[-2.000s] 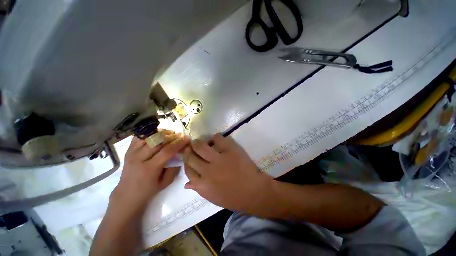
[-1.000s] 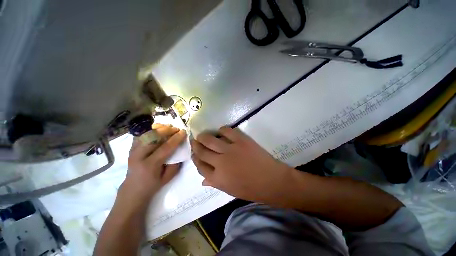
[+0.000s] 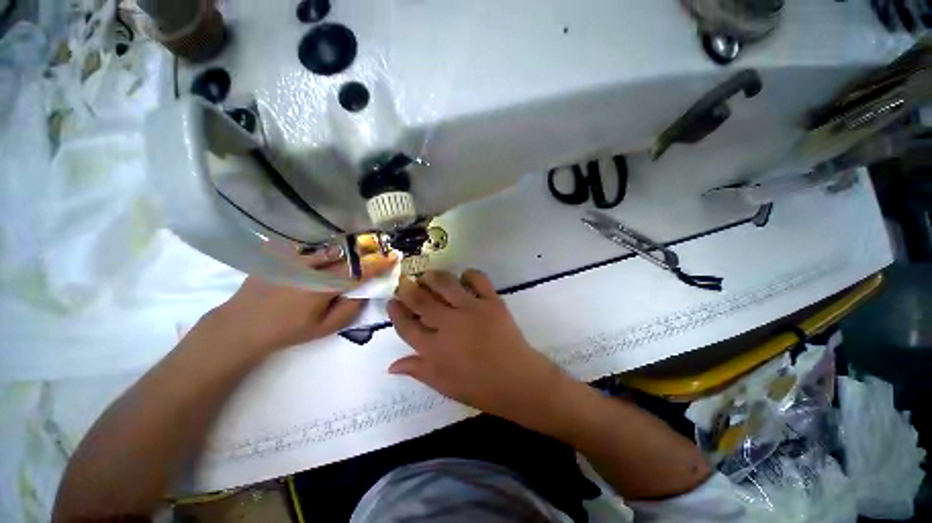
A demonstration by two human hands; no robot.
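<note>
A small white fabric piece (image 3: pixel 380 283) lies under the presser foot area of the white sewing machine (image 3: pixel 491 97), between my hands. My left hand (image 3: pixel 296 301) lies left of the needle area, its fingertips on the fabric and partly hidden behind the machine head. My right hand (image 3: pixel 460 332) is just right of the fabric, fingers bent and fingertips down near its edge by the presser foot. Whether the right fingers pinch the fabric cannot be told. The needle tip is hidden by glare and metal parts.
Thread snips (image 3: pixel 639 245) with a dark cord lie on the machine bed at right. Black scissor handles (image 3: pixel 590 182) show behind them. White cloth (image 3: pixel 92 204) is heaped at left. A ruler scale (image 3: pixel 654 328) runs along the front edge. A yellow-edged frame (image 3: pixel 705 380) and clear bags (image 3: pixel 777 439) are below right.
The view has shifted, so the machine head's front and the cloth at left now show. My left forearm reaches in at a lower slant from the left. Both hands stay at the needle area.
</note>
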